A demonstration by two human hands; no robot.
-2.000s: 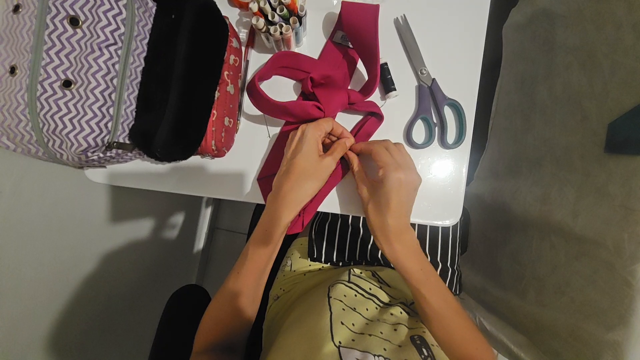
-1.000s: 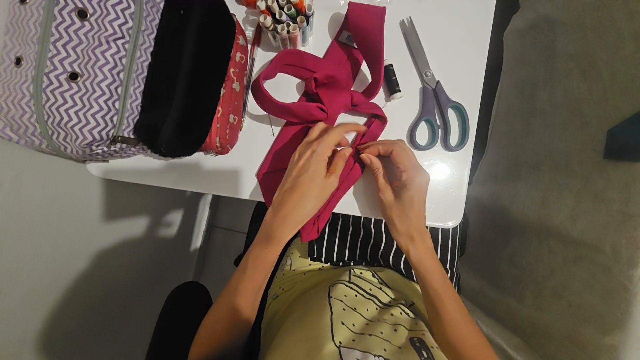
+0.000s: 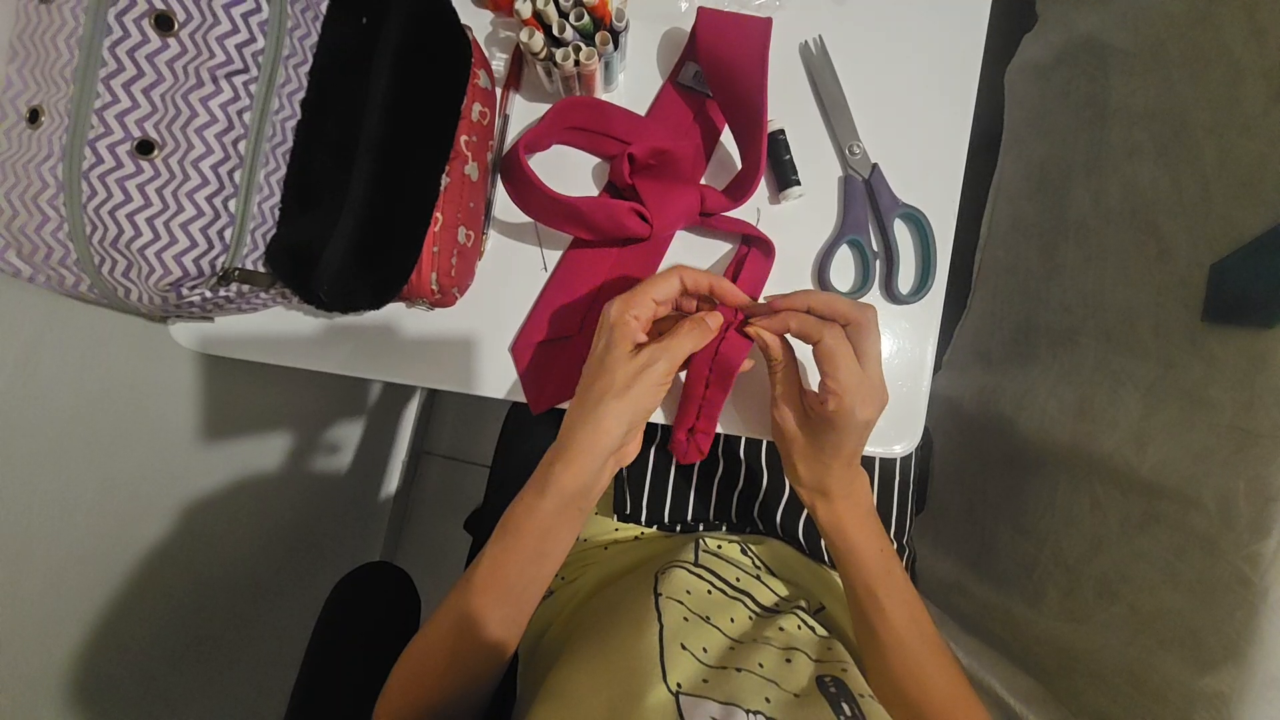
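Note:
A magenta fabric necktie, loosely knotted in the middle, lies across the white table. Its narrow end, with a line of dark stitches along the seam, is pinched between the thumb and fingers of my left hand. Close on the right, my right hand has its thumb and fingertips together at the edge of that fabric; whether a needle is between them is too small to tell. A spool of black thread lies right of the tie. Farther right are scissors with purple and teal handles, blades nearly together.
A clear container of markers stands at the back. At the left are a purple-and-white zigzag bag, a black fuzzy item and a red patterned pouch. The white table's edge runs just before my lap.
My right hand's fingertips have come together again at the tie's edge after being more spread a second ago. The tie's narrow end now shows below my left hand, its stitched seam facing up.

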